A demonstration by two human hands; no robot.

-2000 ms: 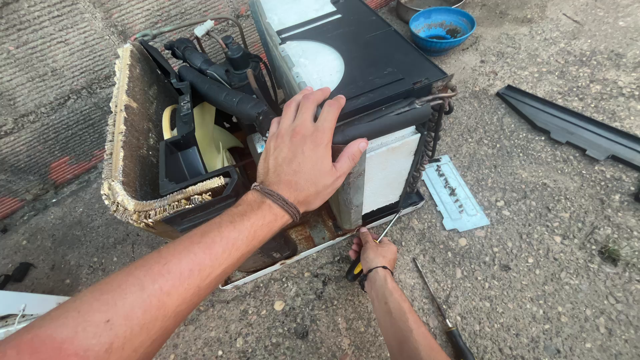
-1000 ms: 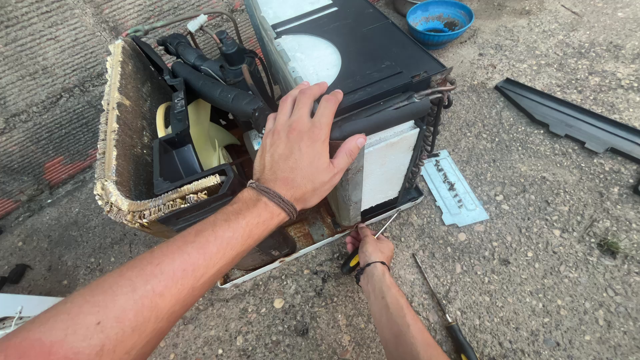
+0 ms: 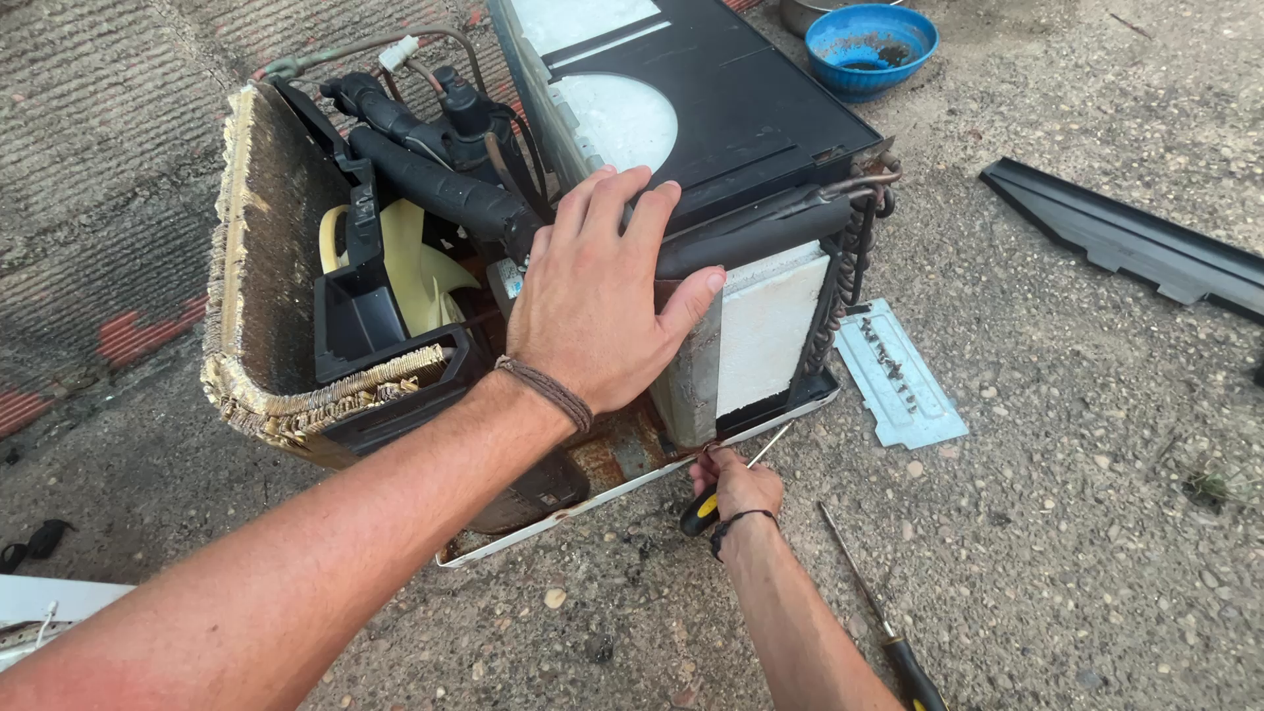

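An opened window air conditioner (image 3: 731, 109) lies on rough concrete, its condenser coil, yellow fan (image 3: 415, 262) and black insulated pipe (image 3: 434, 183) exposed. My left hand (image 3: 602, 286) rests spread on its near side, beside the white foam block (image 3: 770, 331), and grips nothing that shows. Low at the rusty base pan's white edge (image 3: 632, 484) is my right hand (image 3: 736, 482), closed around a screwdriver (image 3: 703, 512) with a black and yellow handle. Its shaft points up and right past the fingers. The fingertips are at the pan's edge; what they touch is hidden.
A second screwdriver (image 3: 910, 671) lies right of my right forearm. Further right are a pale metal plate with small screws (image 3: 913, 395) and a long black plastic strip (image 3: 1136, 232). A blue bowl (image 3: 869, 84) stands behind the unit. A white panel (image 3: 54, 600) is at lower left.
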